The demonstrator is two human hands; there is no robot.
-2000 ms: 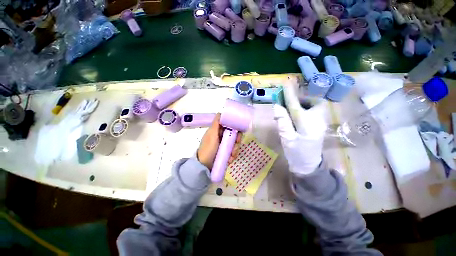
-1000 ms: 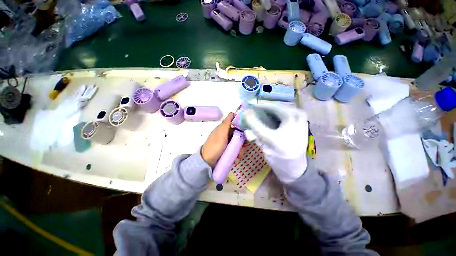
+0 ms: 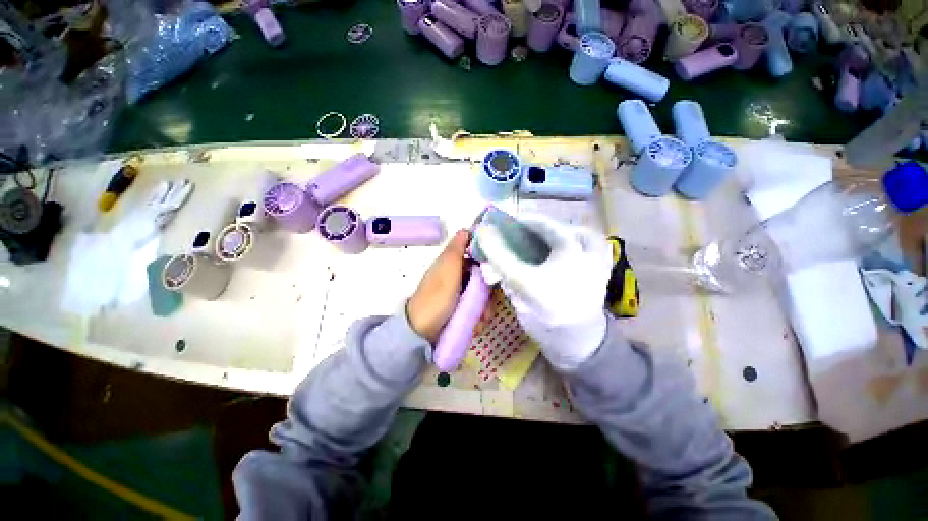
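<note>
A lilac handheld fan (image 3: pixel 462 324) is held in front of me, its handle pointing down toward the bench's near edge. My bare left hand (image 3: pixel 441 288) holds it at the head. My right hand (image 3: pixel 555 290), in a white glove, holds a grey-green pad (image 3: pixel 526 242) against the fan's head. The head is mostly hidden by the glove and pad. A yellow sticker sheet (image 3: pixel 499 346) with rows of red marks lies under the fan, partly covered by the hands.
Lilac fans (image 3: pixel 405 230) and cream fans (image 3: pixel 195 275) lie left; blue fans (image 3: pixel 558 182) lie beyond and right. A yellow-black handle (image 3: pixel 624 285) is beside my right glove. A clear bottle with blue cap (image 3: pixel 905 187) is far right. More fans are piled on the green surface (image 3: pixel 438 97).
My gloved hand has come in from the right onto the fan's head with the pad. The yellow-black handle, earlier hidden, now shows. The view has shifted slightly.
</note>
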